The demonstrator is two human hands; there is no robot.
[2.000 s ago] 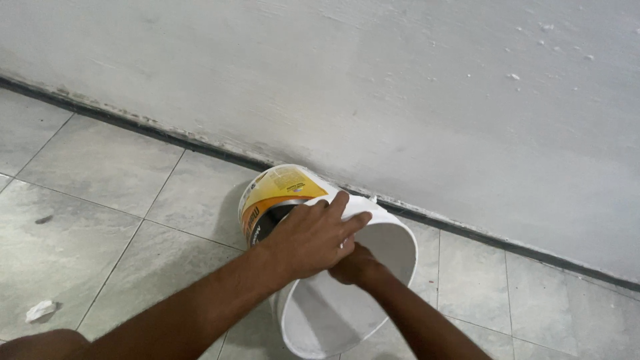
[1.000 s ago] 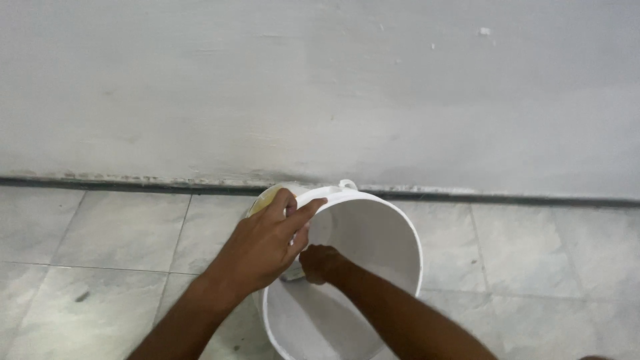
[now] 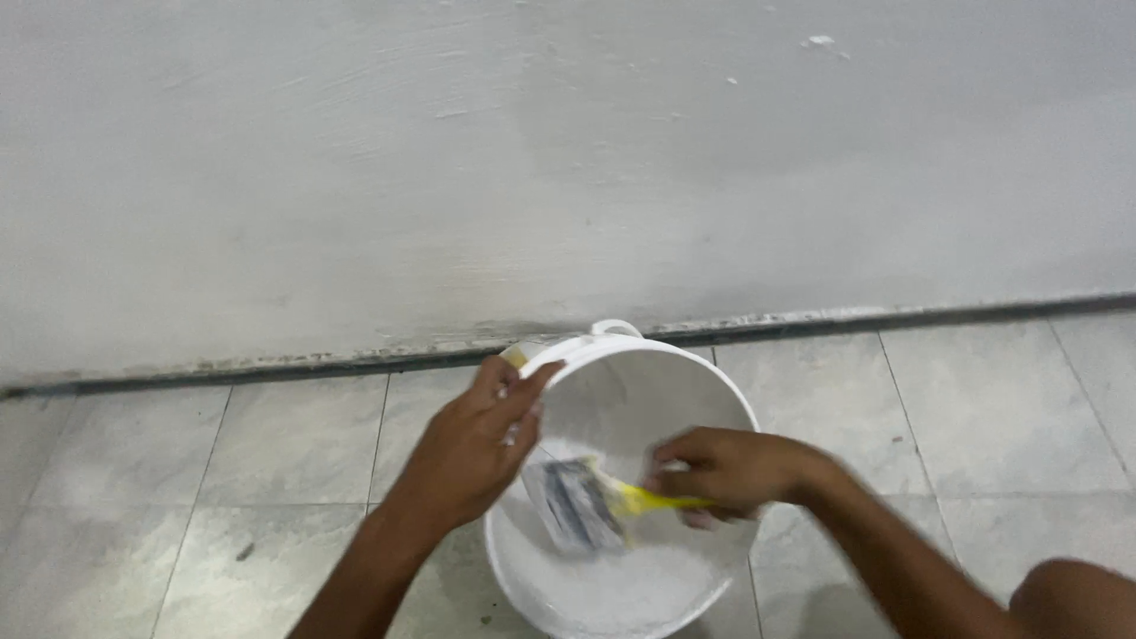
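Observation:
A white plastic bucket (image 3: 744,390) leans with its mouth toward me on the tiled floor, close to the wall. My left hand (image 3: 475,439) grips its rim on the left side. Between the fingers of my right hand (image 3: 723,475) is the yellow handle of a wide paintbrush (image 3: 577,506), held over the bucket's mouth. The bristles are coated in white and dark grey and point left; motion blurs them. White material coats the bucket's inner side. A white handle lug (image 3: 615,327) stands at the far rim.
Behind the bucket rises a grey-white wall (image 3: 355,177) with rough streaks and small white lumps. A dark strip (image 3: 426,361) runs along its foot. Grey marbled floor tiles (image 3: 1003,399) bear small bits of debris. A bare knee (image 3: 1065,599) shows at the lower right.
My right hand was deep in the bucket and has come up toward its right rim, bringing the paintbrush into view. The bucket's mouth has turned more upward. My left hand stays on the rim.

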